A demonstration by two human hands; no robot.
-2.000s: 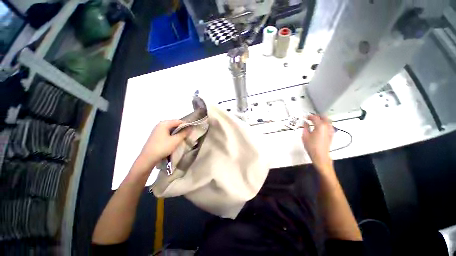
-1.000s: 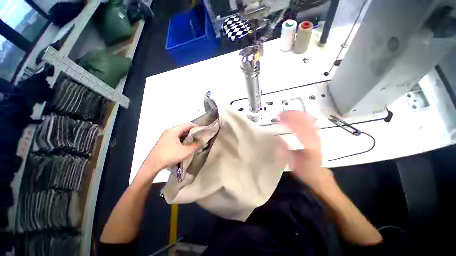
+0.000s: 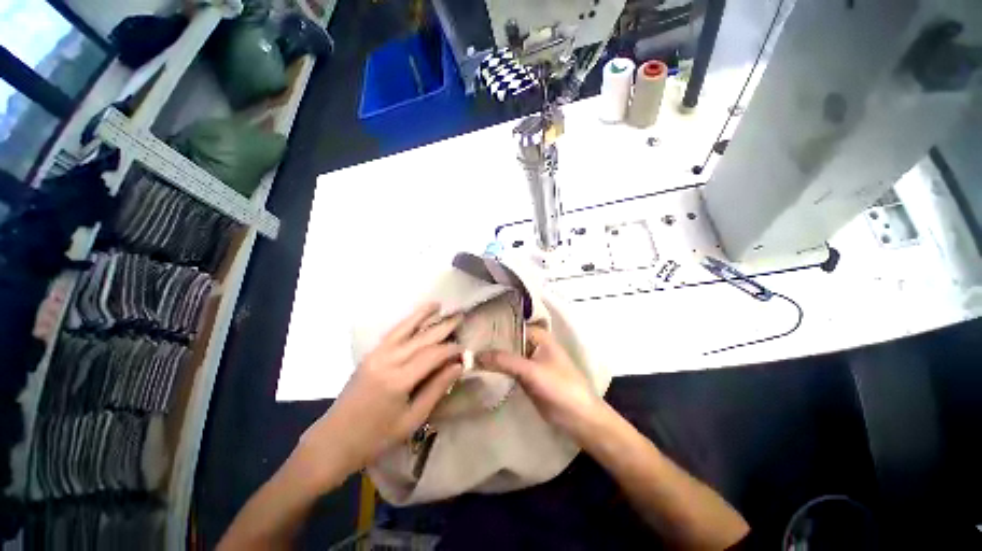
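A soft beige tote bag body is held in front of me at the table's front edge, with its opening facing up. My left hand lies on the near left part of the opening, fingers on the cloth. My right hand grips the right rim, its thumb reaching inside. The grey-beige lining shows between my hands. A small white piece, perhaps the brand label, shows between my fingertips. Thread snips with a dark cord lie on the table, right of the post.
The white machine table carries the post and the large white machine arm at right. Thread cones stand behind. A blue bin is beyond the table. Shelves at left hold stacked dark pieces and green bundles.
My right hand has moved left from near the snips onto the bag's rim. The snips now lie free on the table. The bag opening has turned upward and spread between my hands.
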